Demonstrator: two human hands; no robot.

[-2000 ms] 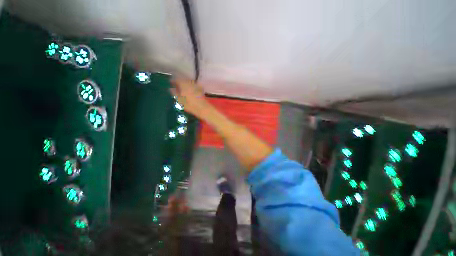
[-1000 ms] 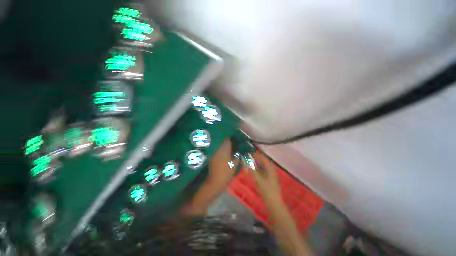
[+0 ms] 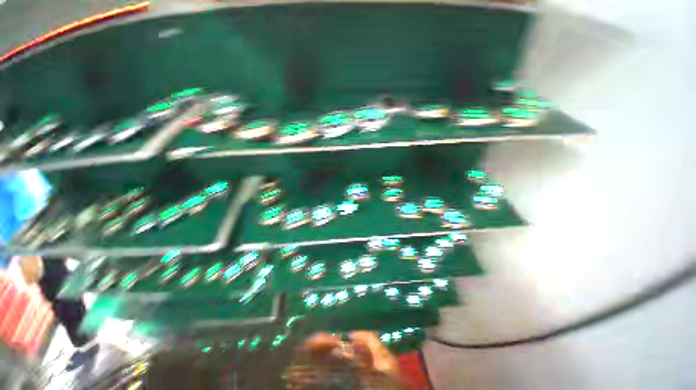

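Note:
My left hand [image 3: 317,352] and my right hand [image 3: 374,355] are close together, low in the middle, in front of the lowest visible shelf. Both are blurred. A small pale and dark thing [image 3: 346,344] shows between their fingers, too blurred to name or to tell which hand grips it. Many round smartwatches with lit green-white faces [image 3: 322,214] lie in uneven rows on the tiered green shelves [image 3: 351,232]. A red-orange tray [image 3: 413,372] shows partly below and right of my hands.
Pale metal edges [image 3: 381,145] front the shelves. A white wall [image 3: 610,213] stands at right, with a thick black cable [image 3: 534,340] along it. At the left edge are another person's blue sleeve [image 3: 21,202] and a red-orange tray [image 3: 21,314].
The view has swung to show several shelf tiers and a person at left. My hands, earlier at lit watches above the red tray, are now close together at the bottom middle.

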